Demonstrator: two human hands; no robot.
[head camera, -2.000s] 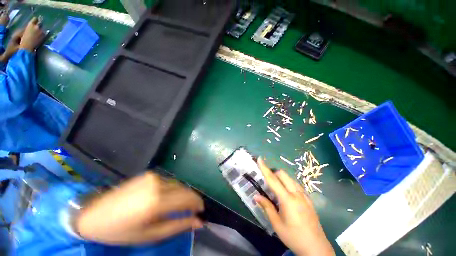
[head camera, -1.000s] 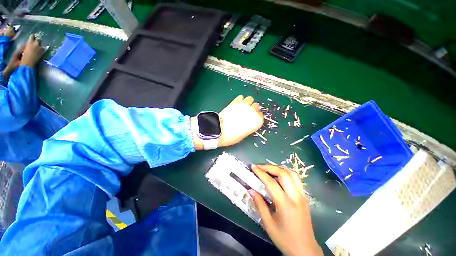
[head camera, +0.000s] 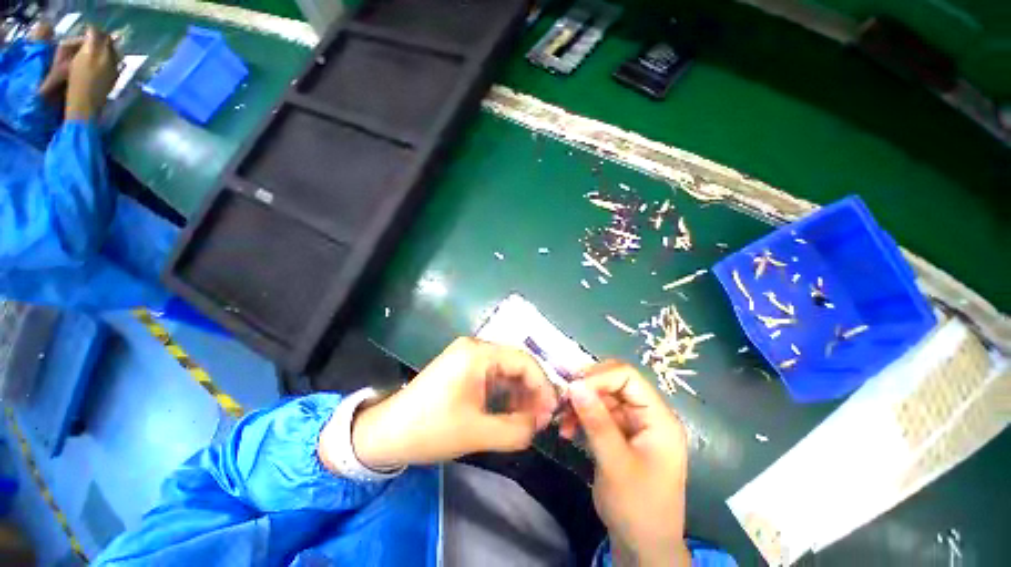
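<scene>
A silver-white metal frame (head camera: 512, 323) with a dark strip lies at a slant at the bench's near edge; its lower end is hidden behind my hands. My left hand (head camera: 449, 404) comes in from the left, fingers curled and tips pinched, over the frame's lower part. My right hand (head camera: 637, 454) is at its right, thumb and index finger closed. The fingertips of both hands meet at what looks like a small pale piece (head camera: 562, 374); it is blurred and mostly hidden by them.
Cream slivers (head camera: 674, 349) and small scraps (head camera: 621, 230) lie beyond my hands. A blue bin (head camera: 859, 360) and white backing sheets (head camera: 820, 487) are at right. A black compartment tray (head camera: 261, 260) is at left, near a neighbouring person's hands (head camera: 89, 72). Units sit on the far green surface.
My left hand has come back from the scraps to meet my right hand over the frame. My right hand has shifted from gripping the frame's side to having its fingertips against my left.
</scene>
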